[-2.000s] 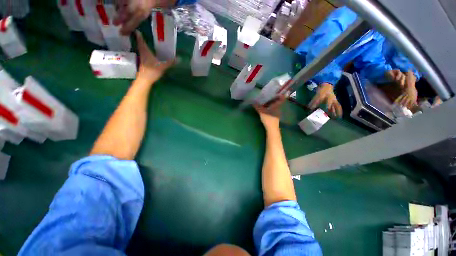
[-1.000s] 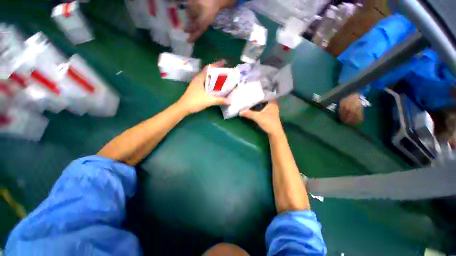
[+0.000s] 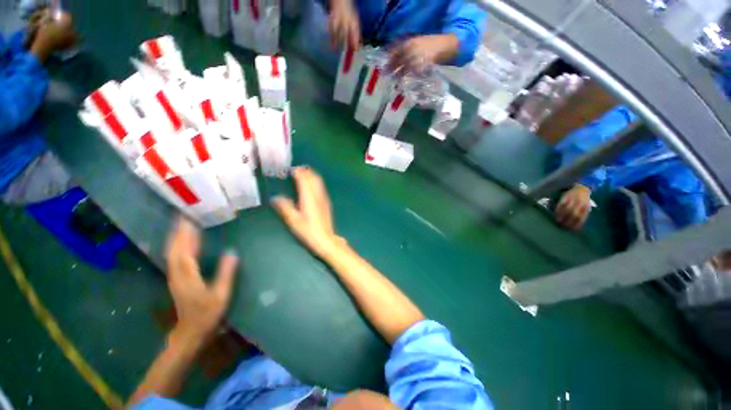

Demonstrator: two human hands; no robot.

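Note:
White boxes with red stripes [image 3: 200, 148] stand in a tight cluster on the green worktop at the left, several with raised flaps. My left hand [image 3: 196, 280] is blurred, at the worktop's near edge just below the cluster, fingers apart and empty. My right hand [image 3: 308, 210] is just right of the cluster's near corner, fingers spread and empty; no contact with a box shows. Another white box [image 3: 389, 153] lies on its side at the middle.
Across the worktop [image 3: 321, 296], a person in a blue smock handles clear plastic [image 3: 421, 86] above several striped boxes. Other people's sleeves show at far left and right. A grey metal post [image 3: 625, 260] crosses the right. A blue stool-like object [image 3: 80, 228] is beyond the left edge.
The view has swung left. My hands have let go of the striped boxes they held together at the middle and moved left to the cluster, now empty.

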